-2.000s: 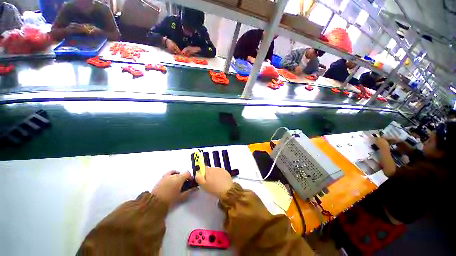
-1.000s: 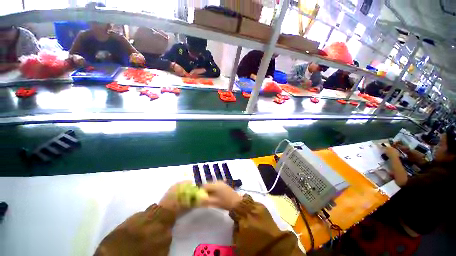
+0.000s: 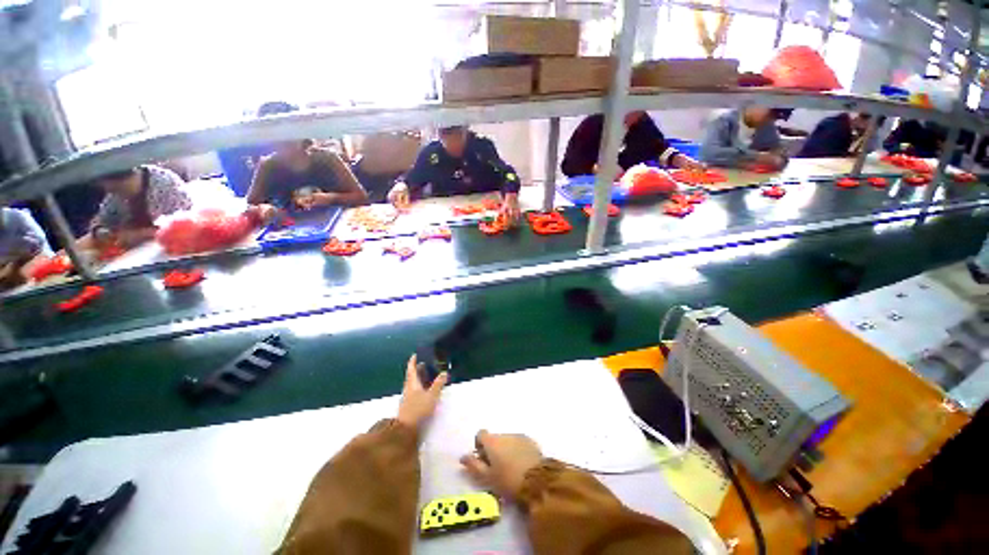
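My left hand [image 3: 421, 396] is stretched to the near edge of the green belt and grips a black charging dock [image 3: 458, 338], which is blurred. My right hand [image 3: 505, 462] is low over the white bench, with fingers loosely bent and nothing visible in it. The yellow controller [image 3: 460, 513] lies flat on the bench just below my right hand, buttons up. A thin white cable [image 3: 685, 407] runs from the grey vented box [image 3: 748, 390] onto the bench. The pink controller is not visible.
The green belt [image 3: 510, 358] carries a black dock [image 3: 241, 369] on the left and a dark blurred piece [image 3: 591, 312]. More black docks [image 3: 74, 525] lie at the bench's left corner. An orange mat [image 3: 868, 363] is under the box. People handle orange-red parts across the line.
The yellow controller has gone from my hands to the bench. The dock has left its place on the bench and is now in my left hand at the belt. The view has turned left.
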